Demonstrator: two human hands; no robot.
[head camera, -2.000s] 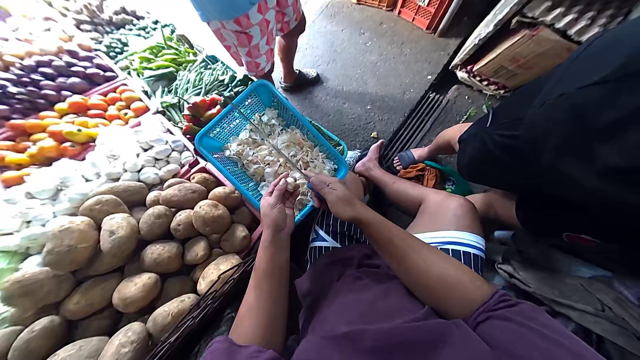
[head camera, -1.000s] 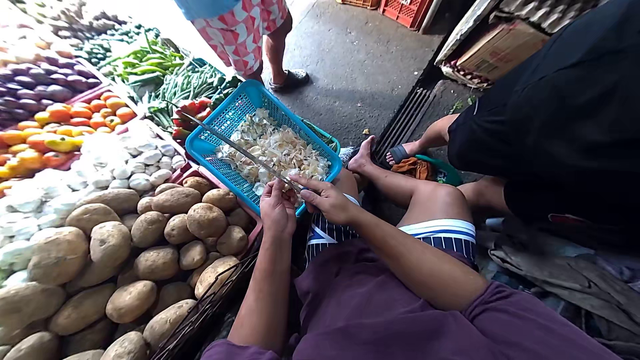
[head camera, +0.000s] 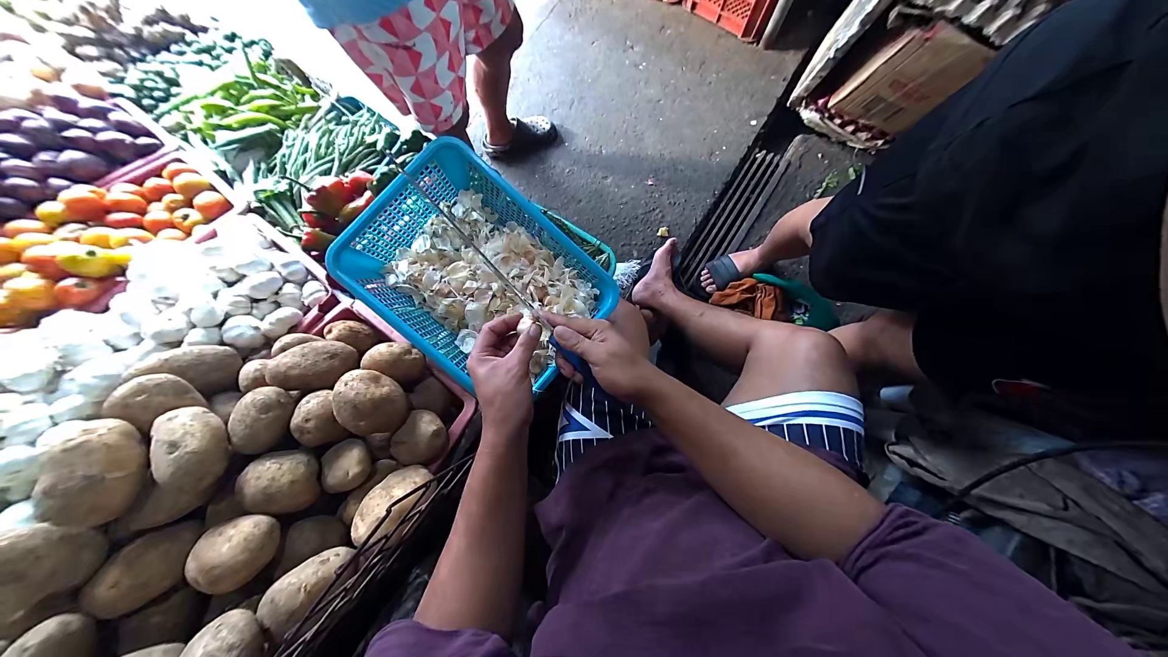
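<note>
My right hand (head camera: 607,351) grips the blue handle of a long, thin-bladed knife (head camera: 474,246). The blade runs up and left over a blue plastic basket (head camera: 365,260). Papery garlic skins (head camera: 493,260) lie heaped inside it. My left hand (head camera: 504,365) pinches a small pale piece, probably garlic (head camera: 527,323), between thumb and fingers, close against the base of the blade. Both hands are at the basket's near edge, above my lap.
Potatoes (head camera: 233,552), garlic bulbs (head camera: 242,330), tomatoes (head camera: 123,219) and red peppers (head camera: 333,205) fill the stall at left. A person in patterned shorts (head camera: 424,59) stands beyond the basket. Another person in black (head camera: 1013,219) is close at right, beside a cardboard box (head camera: 912,78).
The knife, held across the basket throughout, has shifted its angle slightly. Both hands stay together at the basket's near edge.
</note>
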